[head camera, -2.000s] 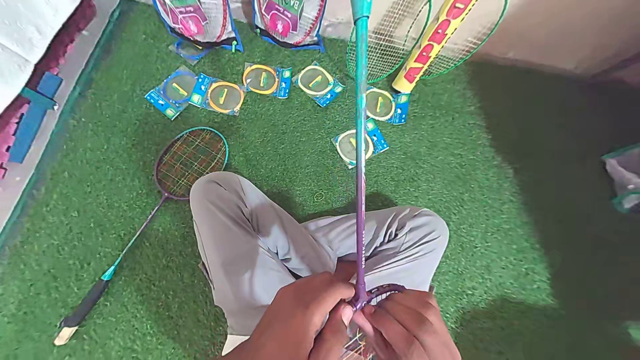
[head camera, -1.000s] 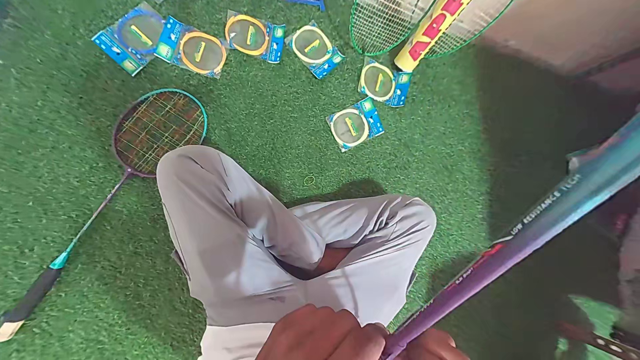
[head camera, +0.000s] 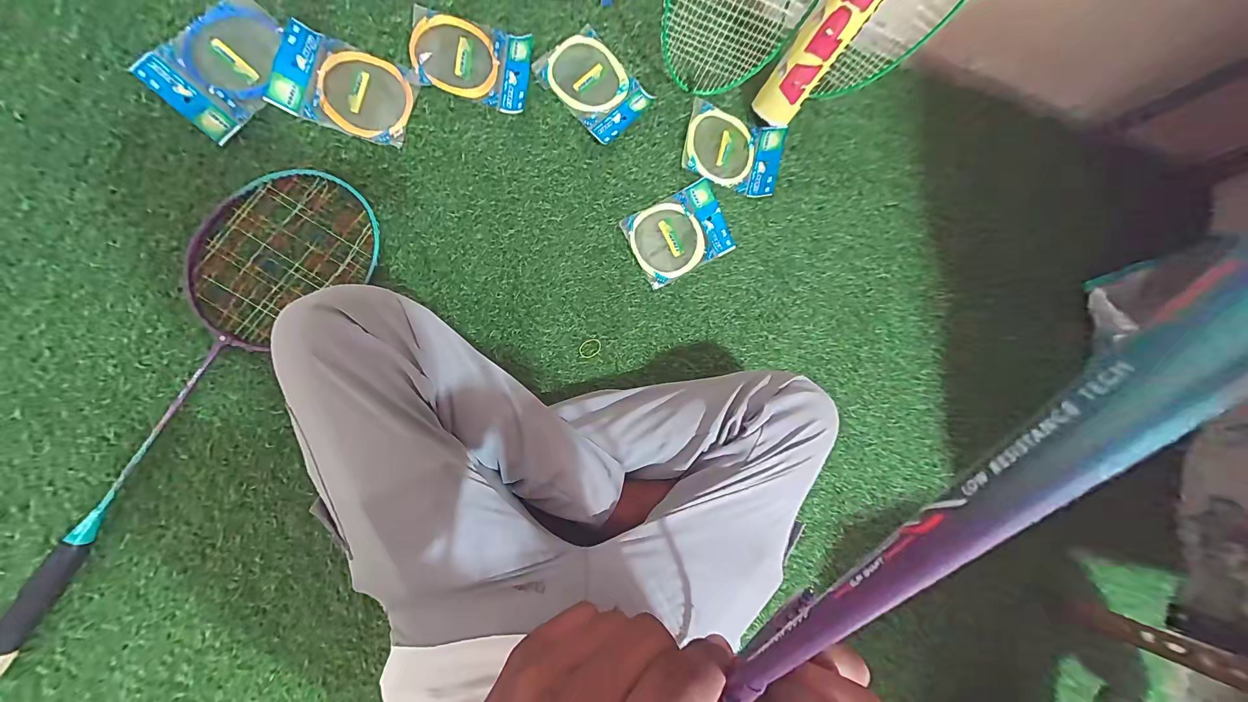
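A badminton racket's purple and teal shaft [head camera: 936, 536] rises close to the camera from the bottom middle toward the right edge. At its lower end my left hand [head camera: 614, 658] is closed, fingers curled around the part near the frame joint. Just right of it, my right hand [head camera: 824, 673] grips the same spot from behind the shaft and is partly hidden. The held racket's head is out of view below. A second badminton racket [head camera: 283, 258] with a dark grip lies on the green turf at the left, its head touching my knee.
Several packaged string coils [head camera: 366, 96] lie in an arc on the artificial turf [head camera: 507, 214]. Green-framed rackets [head camera: 736, 39] and a yellow tube [head camera: 814, 63] stand at the top. A clear plastic bag [head camera: 1111, 307] lies at the right, partly behind the shaft.
The held racket's shaft has swung from upright in front of me to a slant toward the right, closer to the camera. Both hands have stayed on it. The view has shifted.
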